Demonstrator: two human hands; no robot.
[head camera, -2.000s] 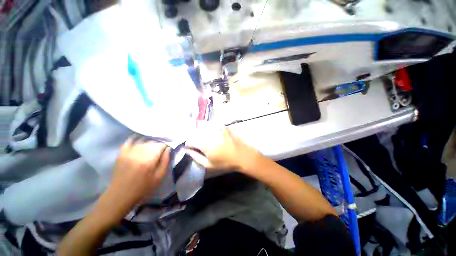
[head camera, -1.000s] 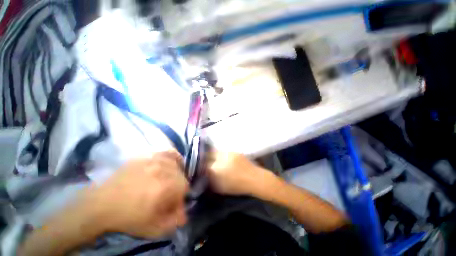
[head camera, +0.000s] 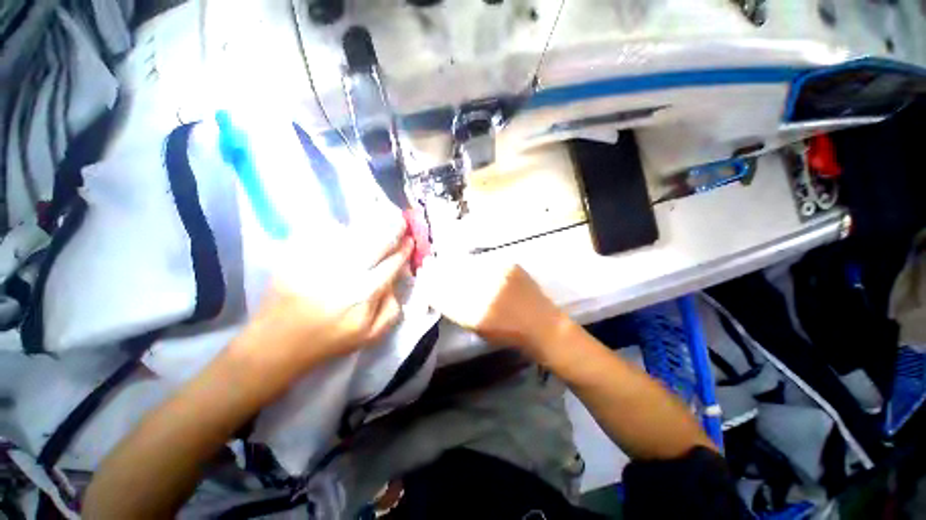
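A white garment piece with black stripes (head camera: 122, 274) lies over the table left of the needle and hangs towards the lap. A pink-red strip (head camera: 417, 240) shows at its edge, just below the presser foot (head camera: 443, 183). My left hand (head camera: 340, 310) lies on the fabric, fingertips at the pink-red strip, gripping the fabric edge. My right hand (head camera: 500, 305) is closed on the fabric edge right of the strip, near the table's front edge; its fingertips are washed out by glare. A bright blue stick (head camera: 249, 178) shows in the lamp glare over the fabric.
The white sewing machine (head camera: 650, 41) spans the back. A black phone (head camera: 616, 193) and a small blue-handled tool (head camera: 719, 173) lie on the bed. Metal loops with a red item (head camera: 820, 157) are at the table's right end. A blue crate (head camera: 678, 350) stands below. Folded grey-black pieces (head camera: 51, 91) are far left.
The striped fabric is spread flatter at the left. My left hand has moved up to the pink-red strip from the bunched fabric lower down. My right hand has moved up and right.
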